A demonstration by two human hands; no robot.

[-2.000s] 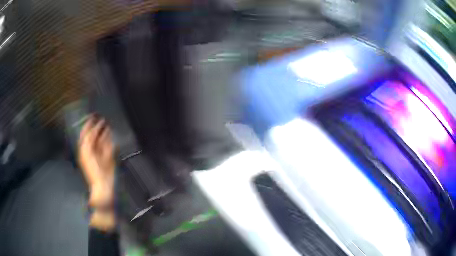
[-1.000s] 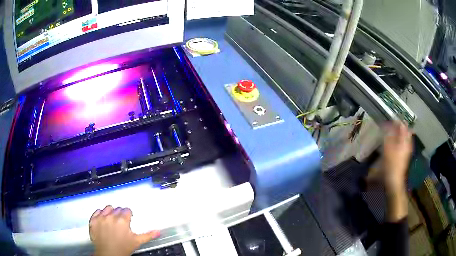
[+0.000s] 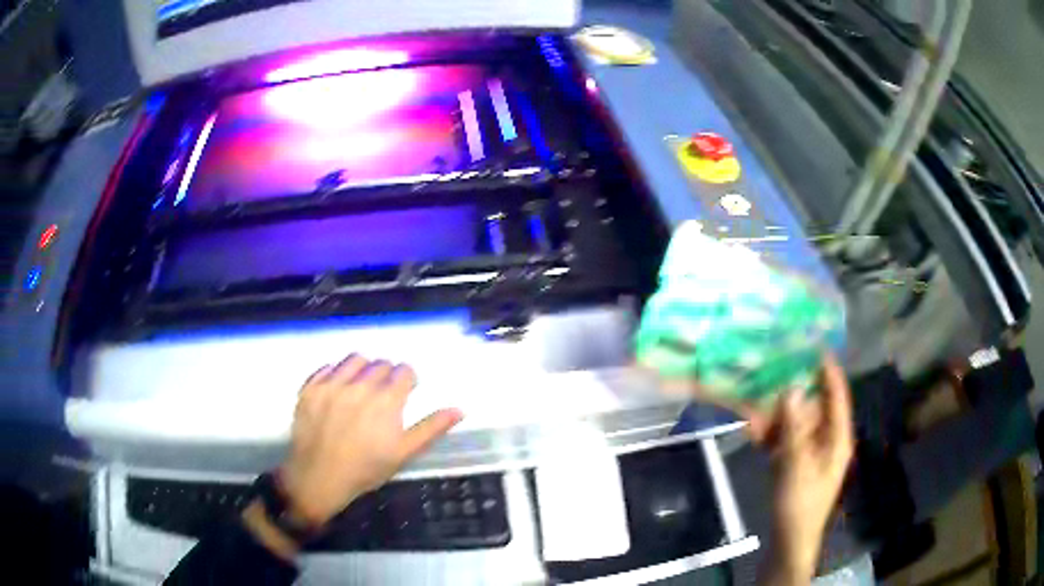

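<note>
A green PCB panel (image 3: pixel 738 326), blurred and partly white with glare, is held up at the right of the machine's front edge. My right hand (image 3: pixel 807 429) grips it by its lower edge, fingers partly hidden behind it. My left hand (image 3: pixel 361 429) rests on the white front edge of the machine (image 3: pixel 195 389), thumb spread to the right, with nothing in it. A dark band is around the left wrist.
The inspection machine's bay (image 3: pixel 343 137) glows pink and purple, crossed by black clamp rails. A red emergency stop (image 3: pixel 711 149) is on its right side. A keyboard (image 3: pixel 435 509) lies on the tray below. Conveyor rails (image 3: pixel 973 229) run along the right.
My right hand has come back from the conveyor rails toward the machine, now with the green panel in it. My left hand stays on the front edge. The view has shifted, showing the keyboard.
</note>
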